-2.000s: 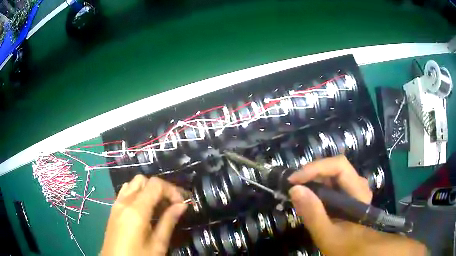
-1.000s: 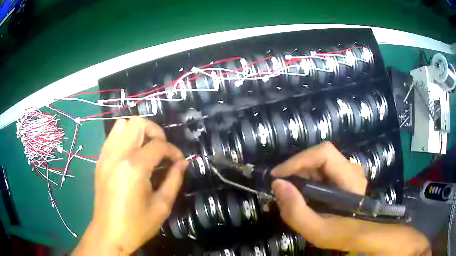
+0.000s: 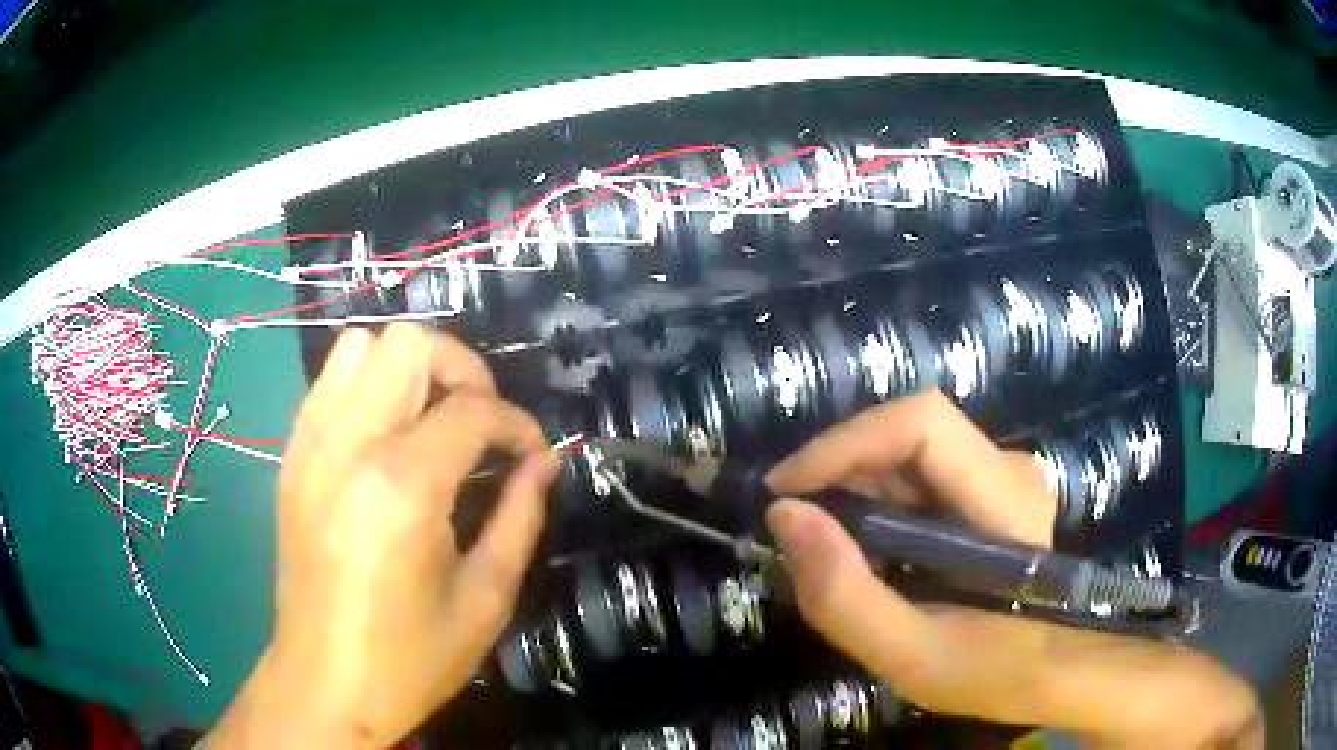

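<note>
My left hand (image 3: 403,513) pinches a short lead wire (image 3: 569,441) between thumb and forefinger; its end reaches a round black and silver part in the second row of the black tray (image 3: 484,169). My right hand (image 3: 938,564) holds the soldering iron (image 3: 938,542) like a pen. The iron's tip and the bent silver solder feed tube (image 3: 689,523) meet at that part, close to the wire end. Whether the tip touches the terminal is too blurred to tell. Red and white leads (image 3: 484,264) lie over the back row of round parts.
A tangled red-white wire bundle (image 3: 103,378) lies left of the tray. At the right stand a solder spool (image 3: 1292,205), a white box (image 3: 1246,352) and a small dark holder with metal bits (image 3: 1191,330). A white edge strip (image 3: 587,106) runs behind the tray.
The view has shifted, so the tray sits higher in the picture. The iron's tip and feed tube have come from over the tray's middle to the wire end at my left fingers. Both grips are unchanged.
</note>
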